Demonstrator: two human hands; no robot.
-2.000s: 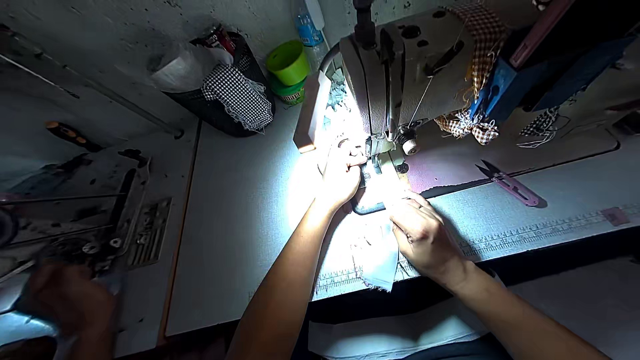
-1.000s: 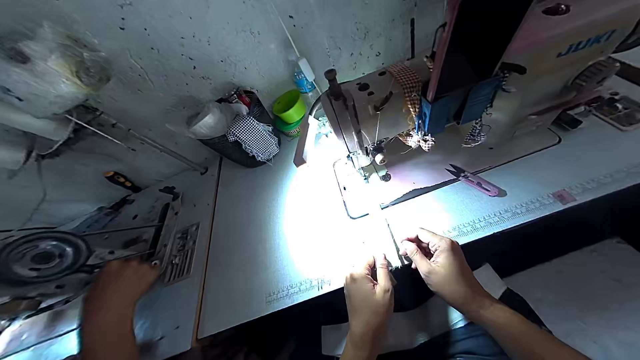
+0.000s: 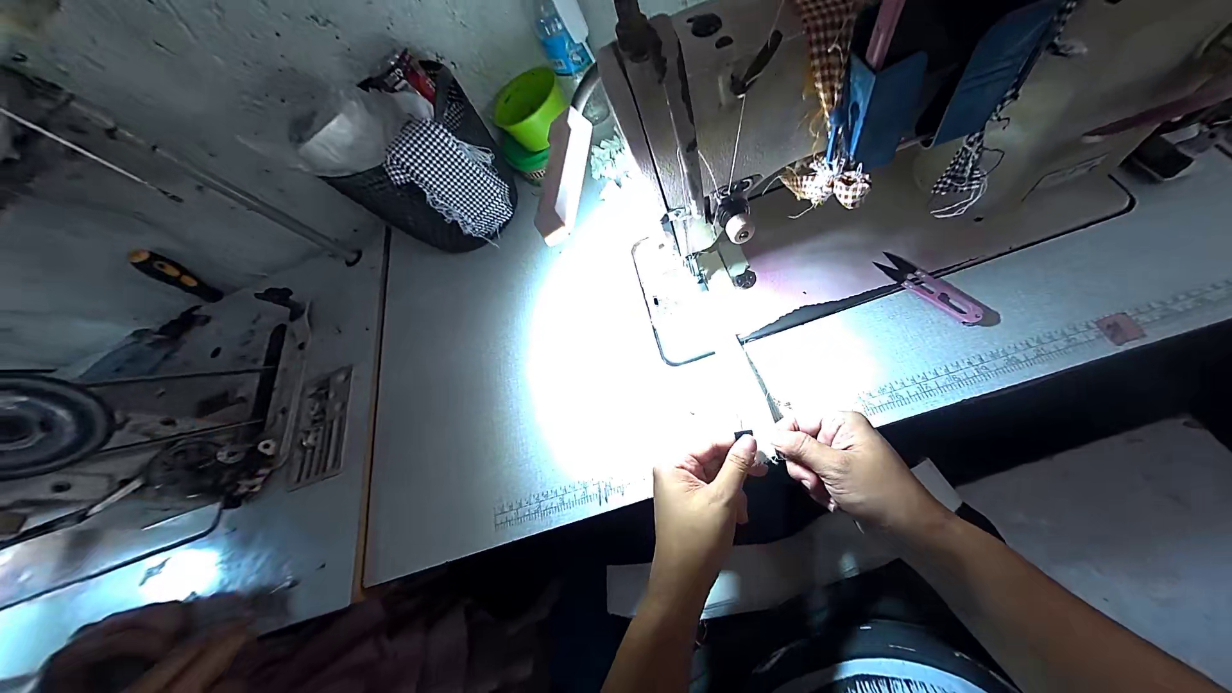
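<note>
My left hand (image 3: 703, 486) and my right hand (image 3: 833, 457) are close together at the front edge of the sewing table. Thumb and fingers of the left pinch a small dark piece (image 3: 744, 435), seemingly fabric. The right hand pinches a small piece at its fingertips, too small to make out; whether both pieces join is unclear. Beyond them, under a bright lamp glow, stands the needle and presser foot area (image 3: 701, 265) of an industrial sewing machine (image 3: 664, 106). Pink-handled thread snips (image 3: 948, 294) lie on the table to the right.
A printed measuring scale (image 3: 1011, 361) runs along the table's front edge. At the back left are a black basket (image 3: 423, 207) with checked cloth and a green cup (image 3: 529, 106). On the left, beside another machine, part of another person's hand (image 3: 197, 659) shows.
My hands have moved from beside the presser foot to the table's front edge. The pale cloth under them two seconds ago no longer shows there. The view has shifted.
</note>
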